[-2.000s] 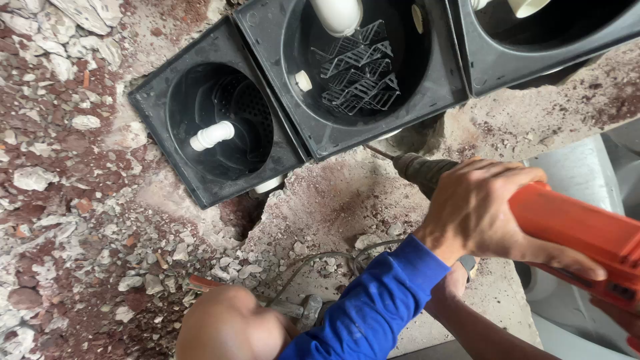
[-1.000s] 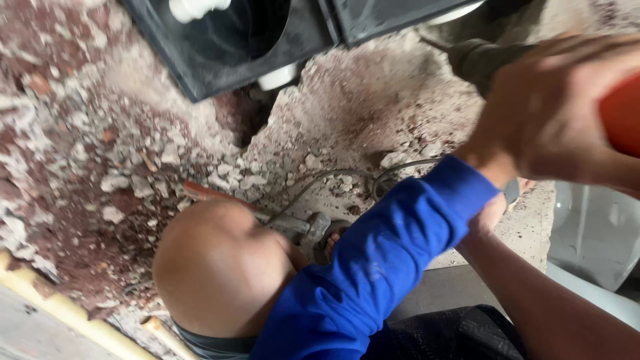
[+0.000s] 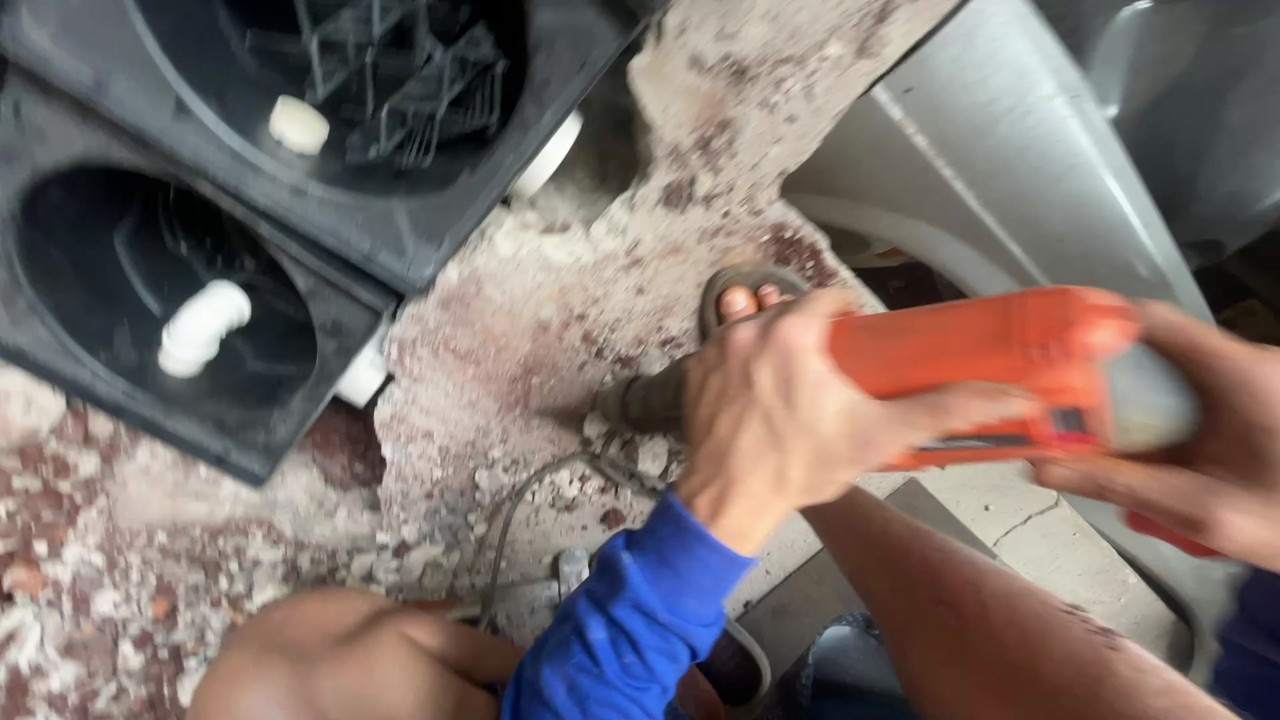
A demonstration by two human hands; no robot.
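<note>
An orange rotary hammer drill (image 3: 970, 350) lies across the right half of the view, its dark chuck end (image 3: 640, 400) pointing left over the broken concrete. My left hand (image 3: 780, 410), in a blue sleeve, grips the front of its body. At the rear end, my right hand (image 3: 1200, 440) is closed round the handle beside the grey motor end. The drill and hands are motion-blurred, and the bit cannot be made out clearly. Left of the chuck stand black plastic boxes with round openings (image 3: 350, 230), holding white pipe fittings (image 3: 205, 325) and a dark plastic lattice.
Rubble (image 3: 90, 580) covers the lower left ground. A cable (image 3: 510, 510) runs over the debris near a hammer (image 3: 572, 570). My sandalled foot (image 3: 745, 295) is close behind the drill's front. A silvery curved panel (image 3: 960, 170) stands at upper right.
The drill has moved away from the gap beside the black boxes, toward my foot. My right hand on its rear handle has come into view. The view has shifted and turned.
</note>
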